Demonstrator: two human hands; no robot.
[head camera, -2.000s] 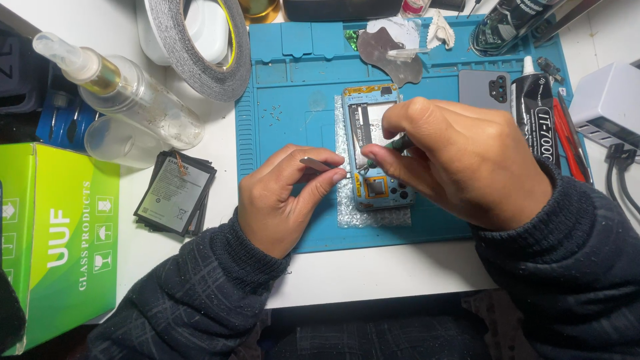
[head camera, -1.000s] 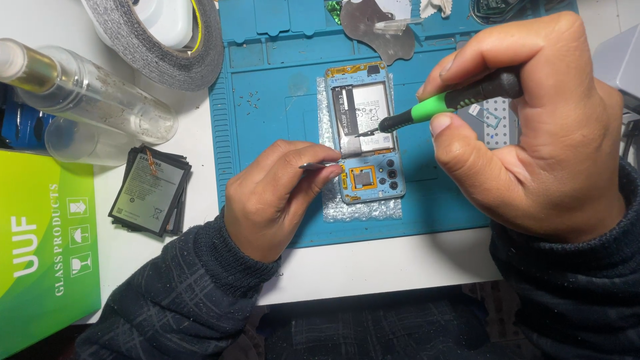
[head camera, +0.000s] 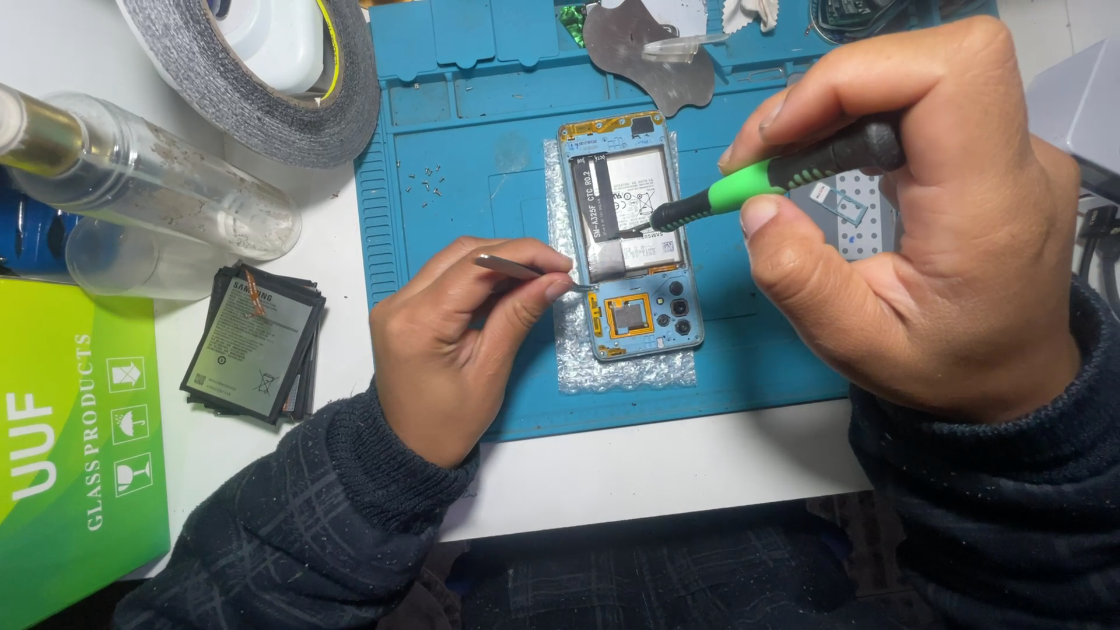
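An opened smartphone [head camera: 678, 345] lies upon bubble wrap [head camera: 612, 378] on the blue repair mat [head camera: 490, 420]. Its battery [head camera: 643, 175] and a black flex cable [head camera: 600, 197] are exposed. My left hand [head camera: 468, 350] pinches a thin metal tool [head camera: 507, 266], perhaps tweezers, whose end is at the phone's left edge. My right hand [head camera: 927, 227] holds a green-and-black screwdriver [head camera: 739, 186] between thumb and fingers. The screwdriver's tip points left over the battery, near the flex cable; whether it touches cannot be told.
Small screws [head camera: 426, 184] lie on the mat's left part. Loose batteries [head camera: 249, 346], a green box [head camera: 79, 420], a clear pump bottle [head camera: 166, 175] and a tape roll [head camera: 350, 114] stand left. A metal plate [head camera: 643, 57] lies behind the phone, a SIM tray [head camera: 842, 203] at the right.
My right hand has moved back and right from over the phone, uncovering the screwdriver and more of the battery. My left hand stays at the phone's left edge with its tool. The view has shifted.
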